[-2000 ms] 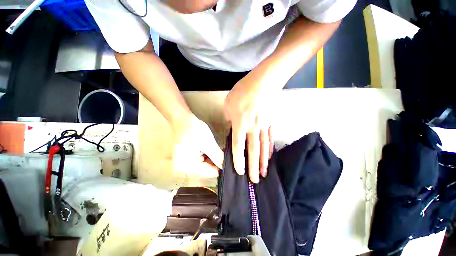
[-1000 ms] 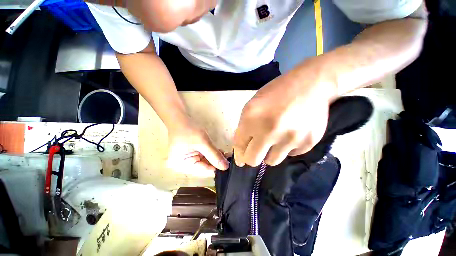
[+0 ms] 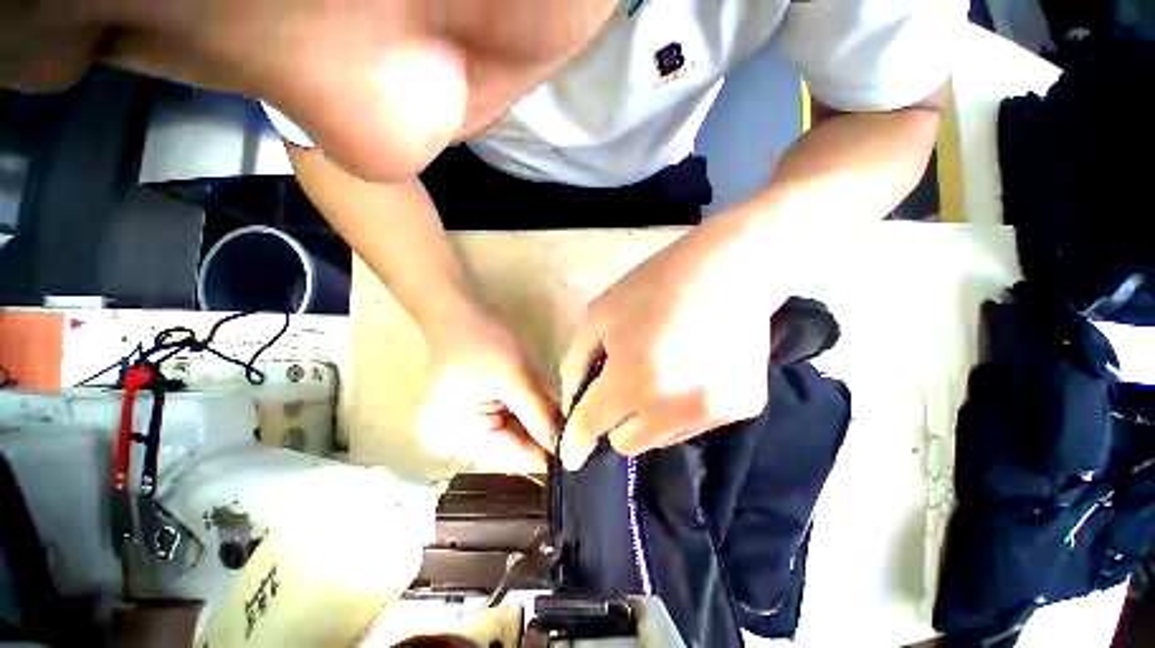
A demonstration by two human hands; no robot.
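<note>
A black fabric bag panel point(image 3: 785, 494) lies bunched at centre right. Its narrower zippered strip point(image 3: 595, 525) with a pale zipper line point(image 3: 637, 532) runs down to the presser foot area point(image 3: 583, 614). My left hand point(image 3: 671, 367), on the picture's right side, grips the fabric's upper part, fingertips at its left edge. My right hand point(image 3: 488, 399), on the picture's left side, pinches the same edge beside the left fingertips. The needle itself cannot be made out.
The off-white sewing machine head point(image 3: 317, 544) is at lower left, beside brown ridged metal parts point(image 3: 488, 532). Red-handled snips point(image 3: 131, 430) and black cord lie on the machine. Black bag pieces point(image 3: 1039, 468) are stacked at right. The pale tabletop point(image 3: 887, 304) surrounds the work. A head and white-shirted torso fill the top.
My left hand has moved left and slightly down to the strip's edge, beside my right fingertips. The raised dark flap at right is lower and smaller. The head leans further into view.
</note>
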